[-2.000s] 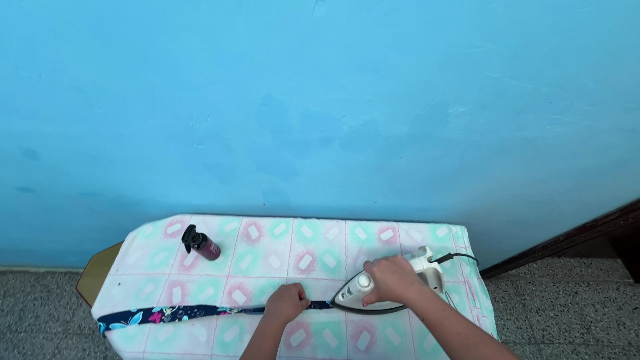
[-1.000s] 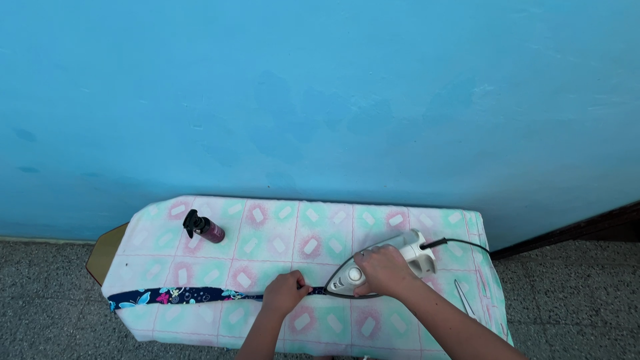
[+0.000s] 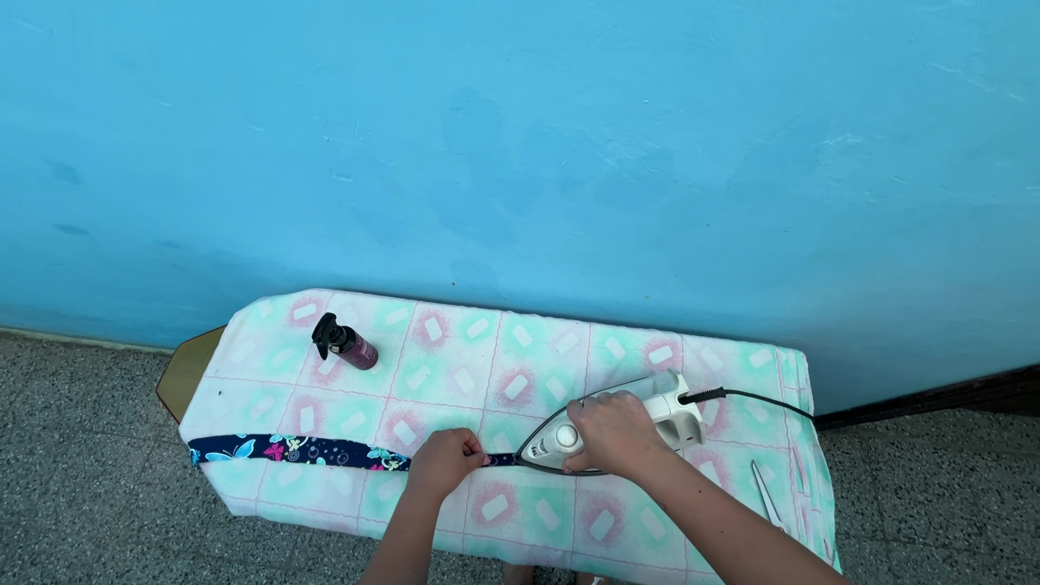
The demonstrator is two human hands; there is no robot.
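Observation:
My right hand (image 3: 613,431) is closed around the handle of a white steam iron (image 3: 561,439), whose tip points left and rests on a narrow folded part of a navy butterfly-print fabric strip (image 3: 325,452). Just left of the iron's tip, my left hand (image 3: 447,459) pinches the strip between thumb and fingers. Further left the strip lies wider and flat, its end reaching the left edge of the ironing board (image 3: 422,366), which has a pastel patterned cover. The fabric under the iron is hidden.
A dark spray bottle (image 3: 349,343) stands on the board at the upper left. Scissors (image 3: 765,494) lie near its right end, partly hidden by my right forearm. The iron's cord (image 3: 772,398) runs off to the right. A blue wall (image 3: 520,162) borders the far side.
Between the earlier frames, the iron's tip and my left hand came closer together. The iron stays at the folded strip in my right hand. The view has shifted slightly.

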